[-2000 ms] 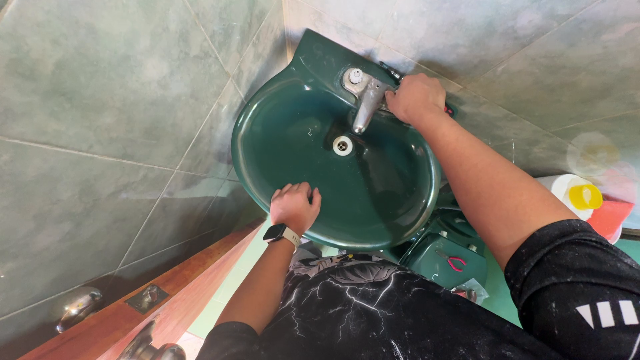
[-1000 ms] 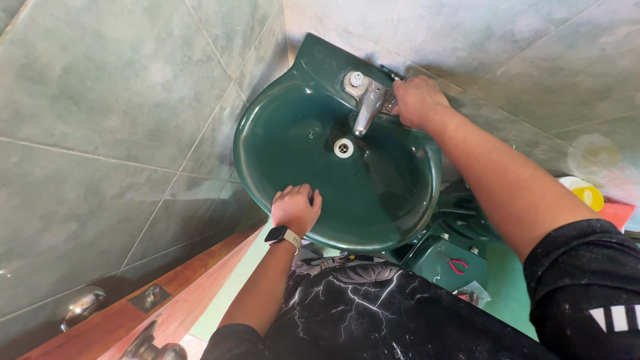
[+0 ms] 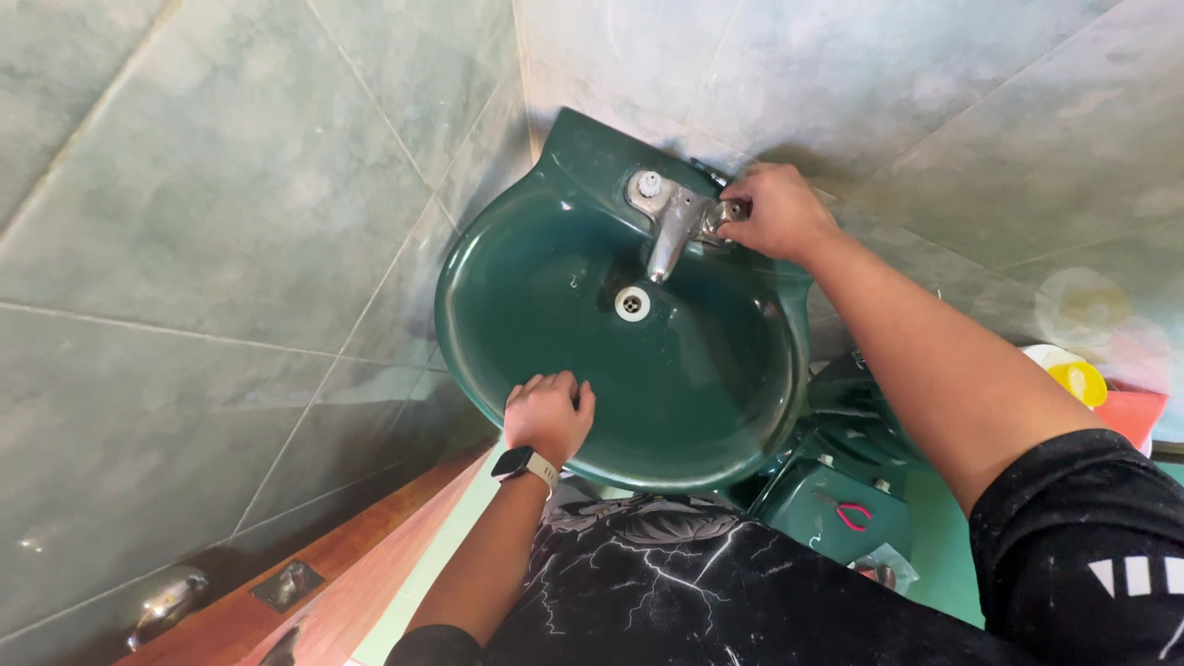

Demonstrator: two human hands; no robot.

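Note:
A dark green ceramic washbasin (image 3: 703, 388) fills the middle of the view, with a white-ringed drain (image 3: 633, 303) in its bowl. On its back ledge sits a chrome faucet (image 3: 676, 231). The faucet's left side has a bare white valve stem (image 3: 649, 183) with no handle on it. My right hand (image 3: 782, 213) grips the metal handle (image 3: 733, 211) on the faucet's right side between thumb and fingers. My left hand (image 3: 551, 416), with a watch on the wrist, rests on the basin's near left rim, its fingers curled over the edge and holding no object.
Below right, a green toilet lid (image 3: 814, 499) carries pliers with red handles (image 3: 852, 516) and a clear plastic bag (image 3: 886, 566). A dark tool lies behind the faucet (image 3: 710, 172). Yellow (image 3: 1079, 383) and red containers (image 3: 1130, 414) stand far right. A wooden door (image 3: 370, 546) is lower left; tiled walls meet behind the basin.
My right hand has stayed at the faucet's right side; its fingers have shifted, and more of the handle now shows. My left hand remains on the basin rim.

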